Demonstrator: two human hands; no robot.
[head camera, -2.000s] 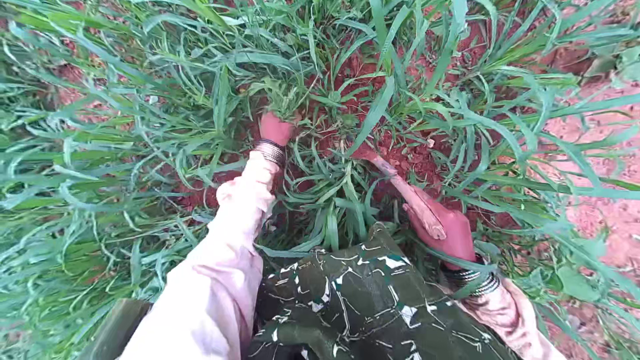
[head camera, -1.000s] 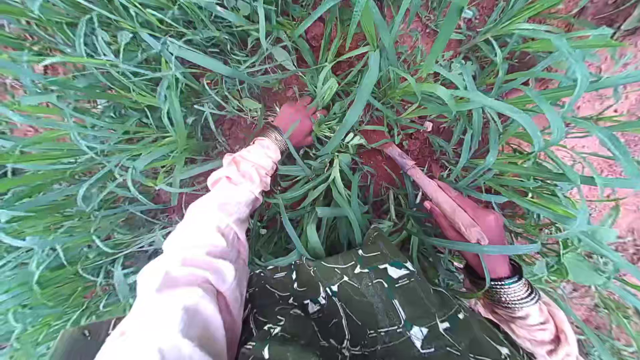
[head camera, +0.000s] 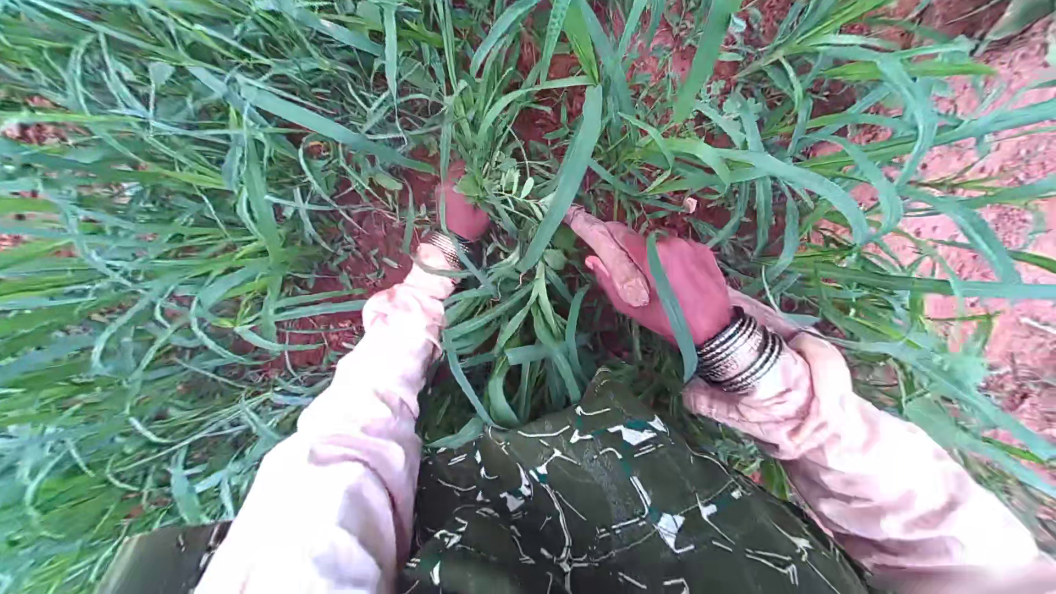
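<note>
My left hand (head camera: 462, 208) reaches down among green stems near the middle, its fingers hidden by leaves, so its hold cannot be told. Beside it is a small leafy plant (head camera: 513, 191). My right hand (head camera: 681, 280) is closed around the wooden handle (head camera: 612, 257) of a hand tool that points up and left toward that plant. The tool's working end is hidden among the leaves. Both wrists carry metal bangles, and one long leaf lies across the back of my right hand.
Tall grass-like crop leaves (head camera: 206, 247) stand thick on the left and overhang the hands. Reddish soil (head camera: 359, 247) shows between the plants, with more bare ground (head camera: 1006, 330) at the right. Dark green patterned cloth (head camera: 577, 503) covers my lap.
My right hand has moved up and left with the tool, closer to my left hand. My left hand has shifted about among the stems, its fingers now more hidden than one second ago.
</note>
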